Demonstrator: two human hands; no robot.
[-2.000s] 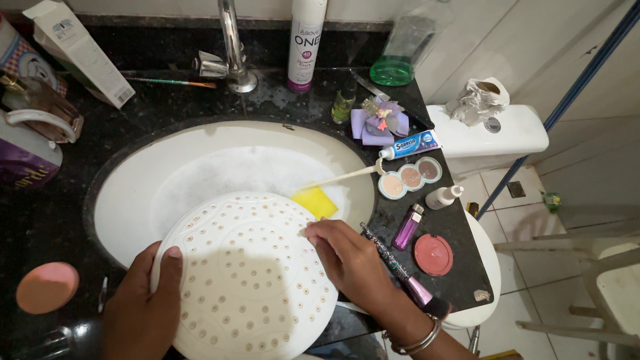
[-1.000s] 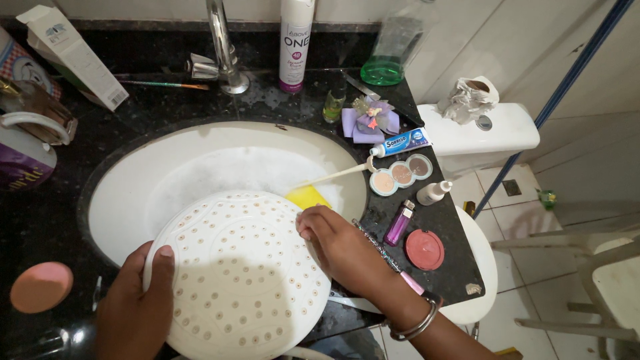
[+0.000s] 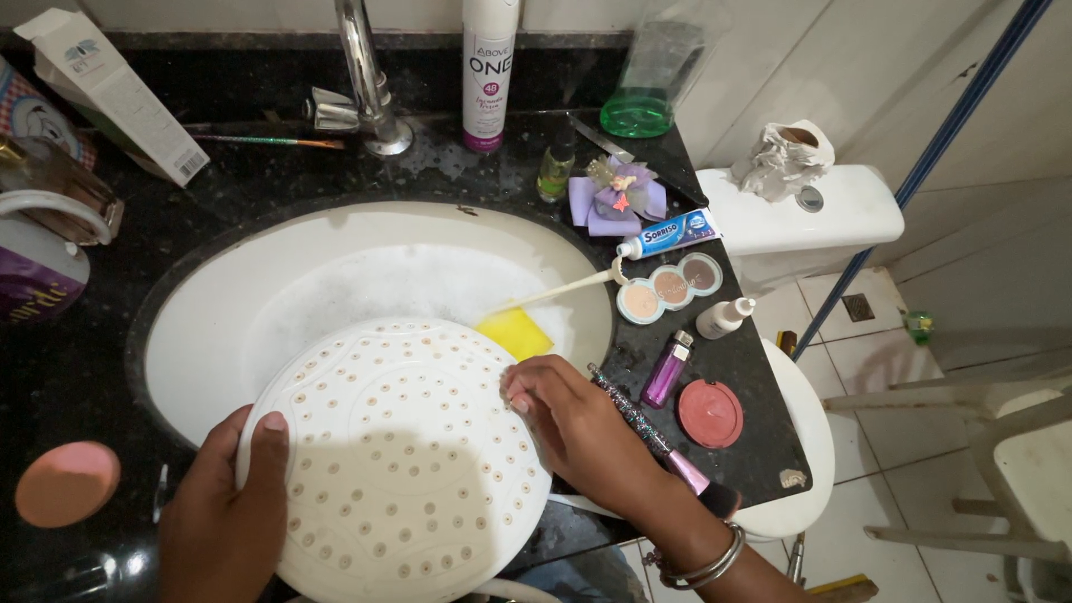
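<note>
A round white plastic shower head (image 3: 402, 469), its face dotted with small nozzles, is tilted over the near edge of the oval sink (image 3: 209, 327). My left hand (image 3: 230, 502) grips its left rim, thumb on the face and fingers hidden behind. My right hand (image 3: 578, 427) is at the upper right rim with bent fingers touching the face; whether it grips the rim is unclear. Just beyond the disc, a yellow sponge (image 3: 515, 332) lies in the sink beside a pale thin handle (image 3: 561, 291) that leans on the rim. Foam covers part of the basin.
Behind the sink stand a chrome faucet (image 3: 368, 92), a spray can (image 3: 488, 84) and a green-liquid bottle (image 3: 641, 109). To the right lie a toothpaste tube (image 3: 670, 234), a powder palette (image 3: 670, 289), a purple lighter (image 3: 667, 368) and a glittery brush (image 3: 645, 423). A pink sponge (image 3: 69, 484) lies left.
</note>
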